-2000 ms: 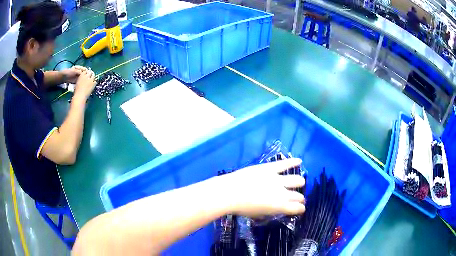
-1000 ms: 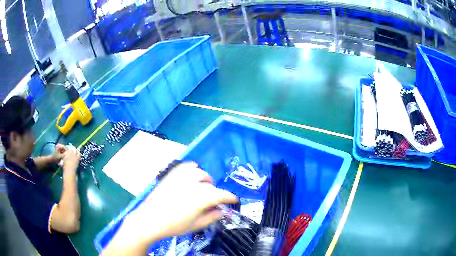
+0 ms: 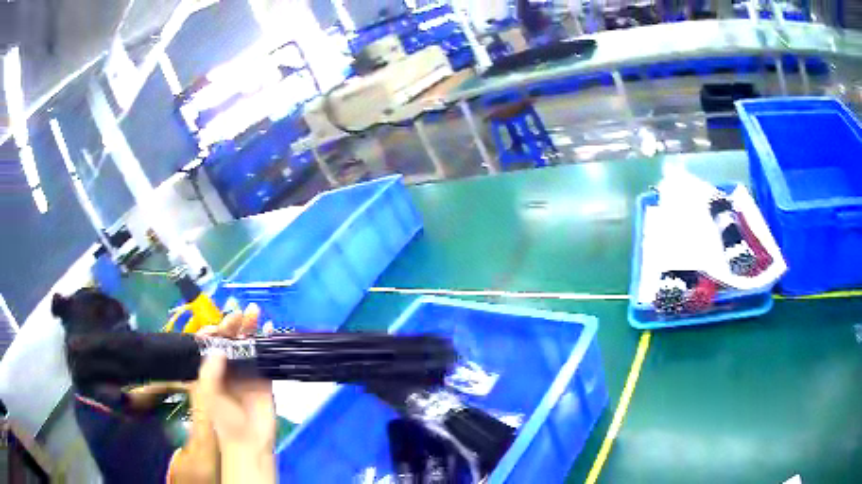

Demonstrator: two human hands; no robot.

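Observation:
My left hand [image 3: 241,392] is closed around the wrapped middle of a long black wire bundle [image 3: 354,357]. The bundle is raised and lies roughly level across the view, slightly blurred, its right end over the near blue bin. My right hand is not in view. The near blue bin [image 3: 558,406] stands on the green table; its left part is hidden by the bundle and my arm. Inside it are more black wires [image 3: 482,430], clear film and small white pieces [image 3: 473,378].
A second blue bin [image 3: 378,232] stands behind. A shallow blue tray [image 3: 704,312] at right holds wire bundles and white paper; a deep blue bin [image 3: 818,241] is beside it. A seated person [image 3: 123,425] and a yellow heat gun [image 3: 197,312] are at left, partly hidden by the bundle.
My left hand has come up out of the near bin and now holds the long black bundle in the air at left. The camera view has tilted up and turned right.

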